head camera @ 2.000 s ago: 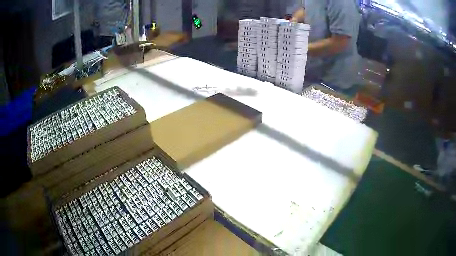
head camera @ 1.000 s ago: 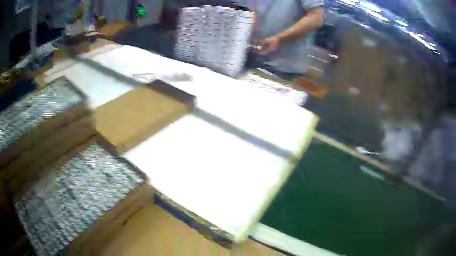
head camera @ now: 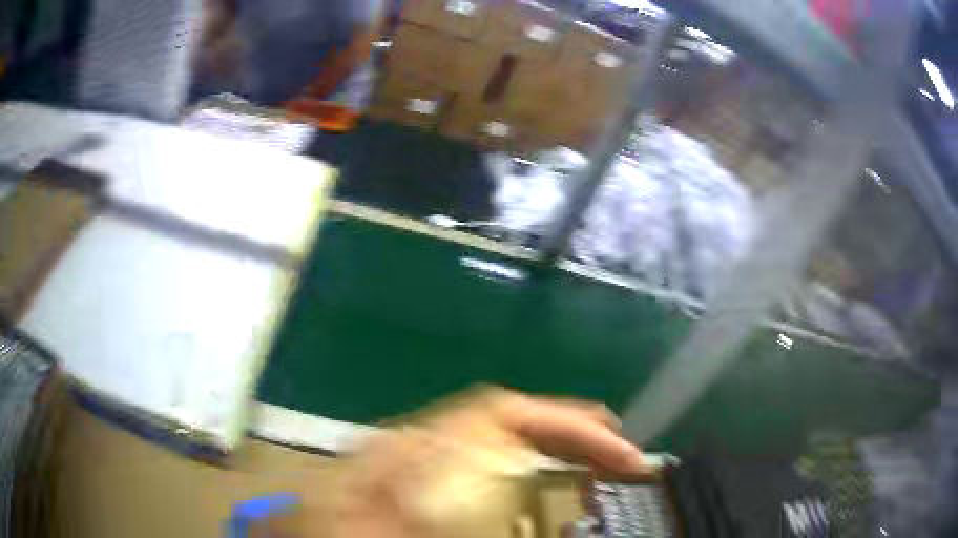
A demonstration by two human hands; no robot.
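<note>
One blurred hand, which looks like my left hand (head camera: 452, 462), is at the bottom centre. Its fingers point right and a pale yellow patch shows on it. It is at the near left end of a tan cardboard tray (head camera: 557, 502) that holds small black-and-white modules (head camera: 633, 509). Blur hides whether the fingers grip the tray or only overlap it in view. My right hand is not in view.
A green belt (head camera: 420, 326) crosses behind the hand. A white slab (head camera: 158, 305) lies left, with a brown cardboard piece (head camera: 42, 236). A black stack (head camera: 746, 499) stands right of the tray. A post (head camera: 735, 284) rises right; a white cord heap (head camera: 651, 205) lies beyond the belt.
The view has swung right, so the slab and module trays have shifted left. The hand, the right tray, the black stack and the cord heap have come into view.
</note>
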